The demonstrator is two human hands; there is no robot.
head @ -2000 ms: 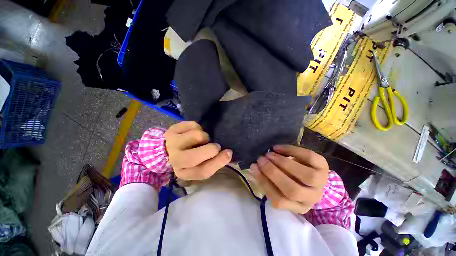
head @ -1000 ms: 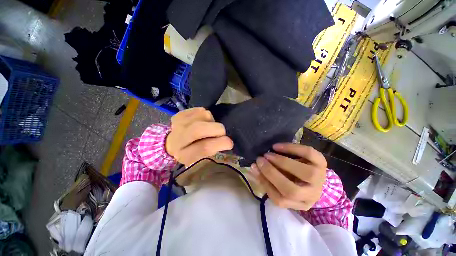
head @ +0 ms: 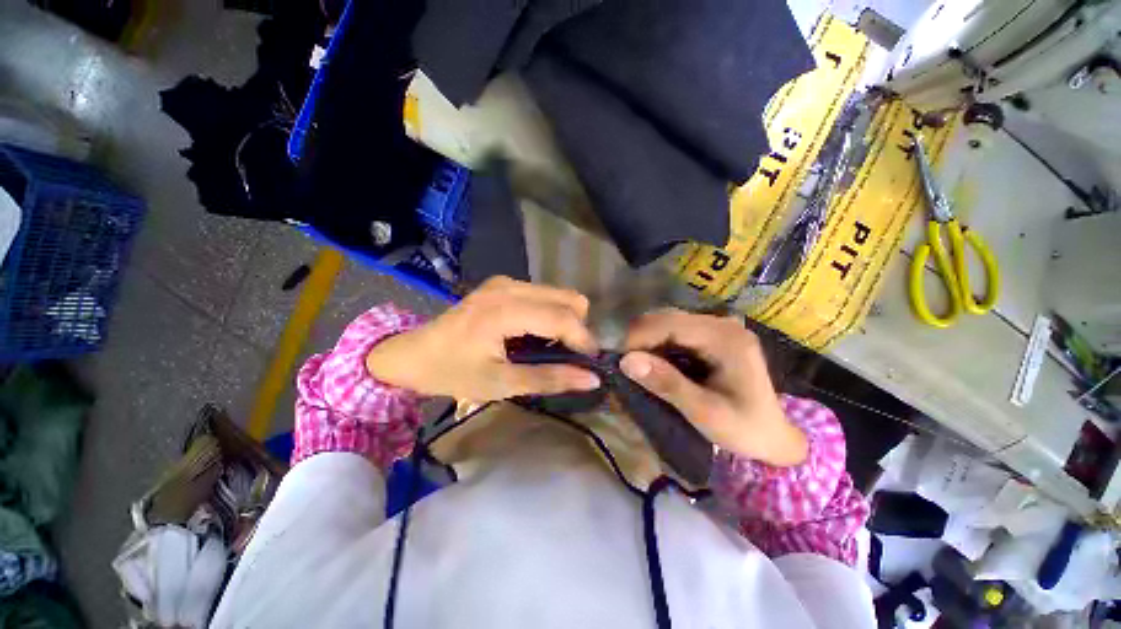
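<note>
A dark fabric piece point(head: 668, 424) is bunched between my two hands above my lap. My left hand point(head: 498, 348) pinches it between thumb and fingers, and a narrow dark strip hangs beyond that hand. My right hand point(head: 709, 378) pinches it close beside the left, fingertips nearly meeting, and a tapered end slants down below that hand. Most of the piece is folded or hidden by the fingers. A larger dark fabric panel point(head: 652, 111) lies over the table edge beyond my hands.
Yellow-handled scissors point(head: 955, 268) lie right of the yellow PIT tape point(head: 848, 252) on the white table point(head: 897, 369). The sewing machine point(head: 983, 43) is at the upper right. A blue crate point(head: 369, 256) with black fabric stands left, and a blue mesh crate point(head: 68, 264) stands farther left.
Both hands have moved together, and the right has turned inward. The piece, spread between them before, is now bunched at the fingertips, with one end hanging below the right hand.
</note>
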